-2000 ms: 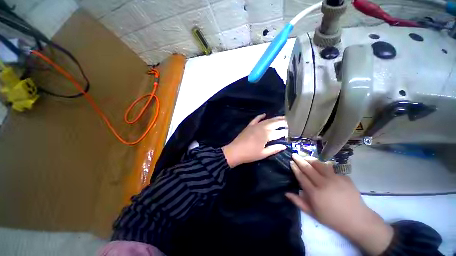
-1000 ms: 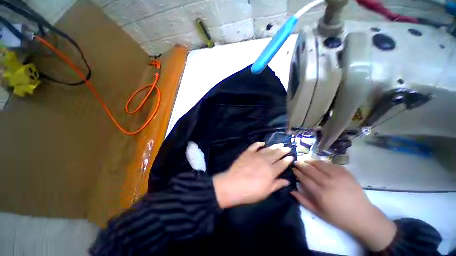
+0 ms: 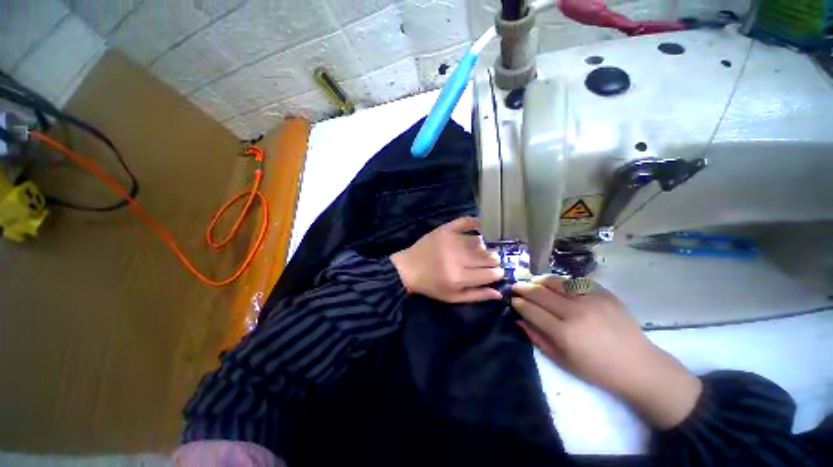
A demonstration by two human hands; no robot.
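A large black garment (image 3: 457, 365) covers the white table left of and in front of the cream-white sewing machine (image 3: 621, 109). My left hand (image 3: 449, 264) lies on the cloth with bent fingers, fingertips just left of the presser foot (image 3: 514, 262). My right hand (image 3: 585, 333) is at the cloth's right edge, its thumb and fingertips closed on the edge just in front of the foot. The fingertips of both hands nearly meet. The needle and the cloth right under it are hard to make out.
Blue-handled snips (image 3: 703, 243) lie under the machine arm. A light-blue stick (image 3: 445, 105) hangs left of the head. An orange cord (image 3: 239, 214) loops by the wooden edge (image 3: 279, 182). Cardboard (image 3: 110, 301) and a yellow plug (image 3: 20, 208) are at left. An olive-green cutter (image 3: 333, 92) is by the wall.
The view has shifted, so the machine appears further left. My left hand has moved forward beside the foot, with its fingers more bent. The white patch on the cloth no longer shows.
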